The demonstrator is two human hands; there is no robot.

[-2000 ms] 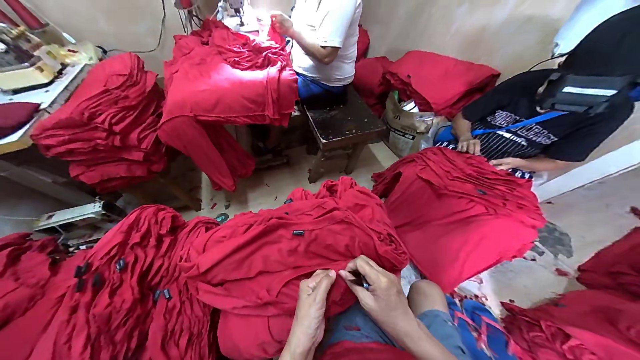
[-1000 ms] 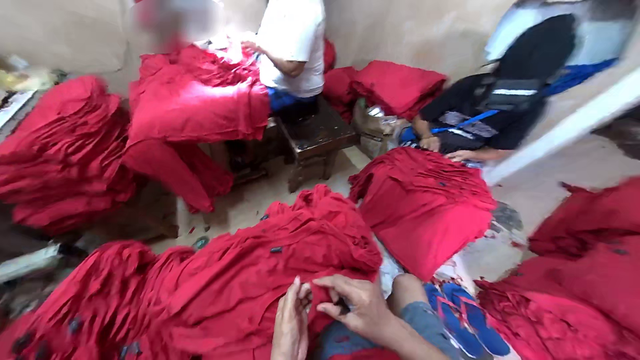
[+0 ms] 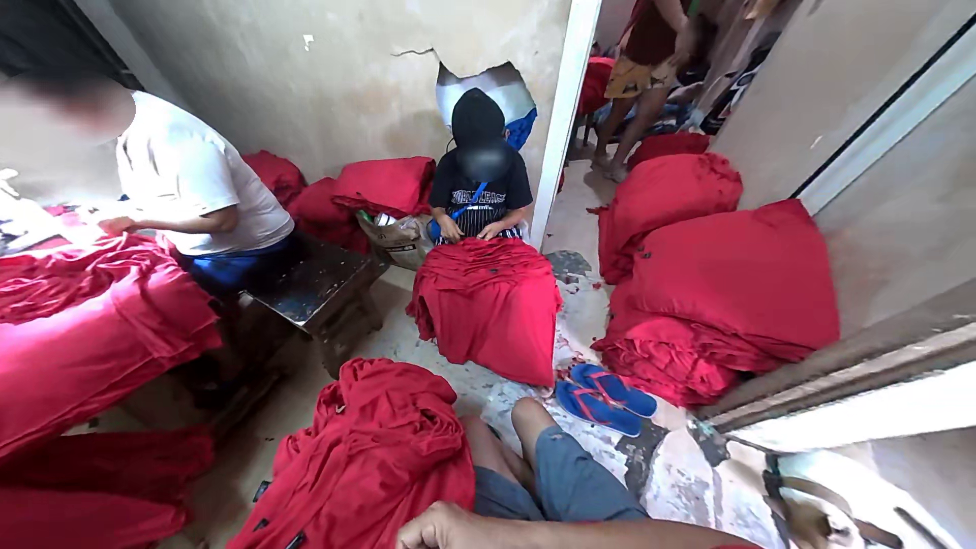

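My right hand (image 3: pixel 438 528) is at the bottom edge of the view, its forearm stretching in from the right across my lap. Its fingers are curled, but the frame cuts them off, so whether anything is in them is hidden. It is nearest to a heap of red garments (image 3: pixel 374 457) with small dark tags, lying left of my grey shorts (image 3: pixel 583 476). My left hand is out of view. Across from me a seated person in a black shirt (image 3: pixel 488 191) has both hands at the top of another red garment stack (image 3: pixel 488 305).
A person in a white shirt (image 3: pixel 198 168) sits on a dark wooden bench (image 3: pixel 305 286) beside red cloth (image 3: pixel 91 343). Blue flip-flops (image 3: pixel 602 400) lie on the worn floor. Large red bundles (image 3: pixel 732 267) line the right wall. Another person (image 3: pixel 648 61) stands beyond the doorway.
The view has swung strongly to the right. Both my hands were close together by the red heap; now only the right one shows, with its forearm lying across the bottom.
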